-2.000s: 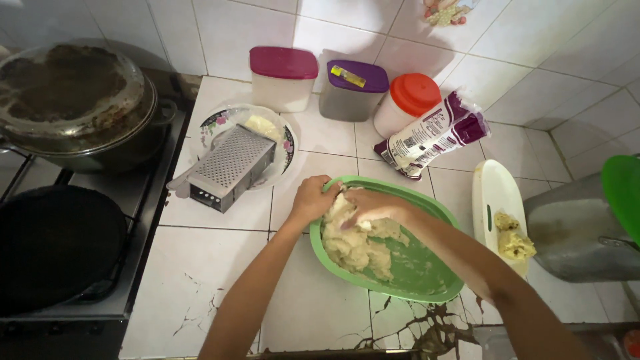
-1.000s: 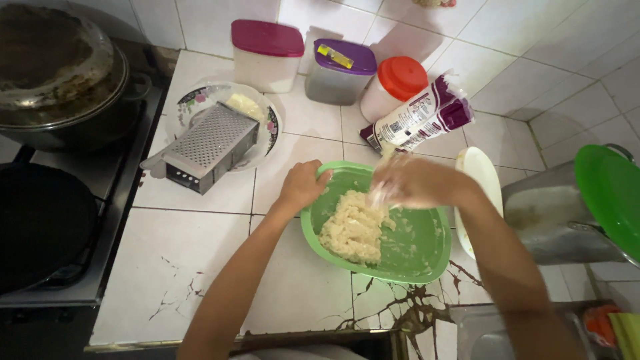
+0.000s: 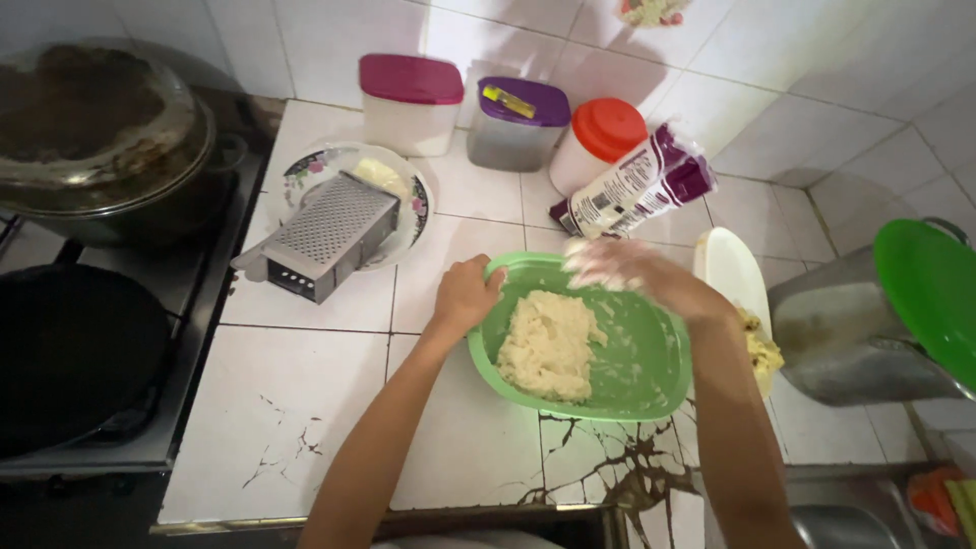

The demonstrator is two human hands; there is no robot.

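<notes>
A green plastic basin (image 3: 640, 374) sits on the tiled counter with a lump of pale, sticky dough (image 3: 550, 347) in its left part. My left hand (image 3: 467, 293) grips the basin's upper left rim, thumb over the edge. Above the basin's far right part is my right hand (image 3: 621, 271), blurred, its fingers coated with dough and apart from the lump; nothing else shows in it. Smears of dough cling to the basin's inner wall. Just beyond the right hand, a purple and white plastic packet (image 3: 633, 183) leans against a red-lidded container (image 3: 598, 141).
A metal box grater (image 3: 332, 232) rests on a flowered plate (image 3: 423, 198) at left. Two lidded containers (image 3: 410, 110) (image 3: 518, 126) stand behind. Stove, blackened pan (image 3: 76, 351) and pot (image 3: 99, 145) are left; a white dish (image 3: 732, 267) and large metal pot (image 3: 839, 335) are right.
My right hand was in the dough two seconds ago and is now above the basin, off the dough. The dough is gathered into a more compact lump. My left hand stays at the rim.
</notes>
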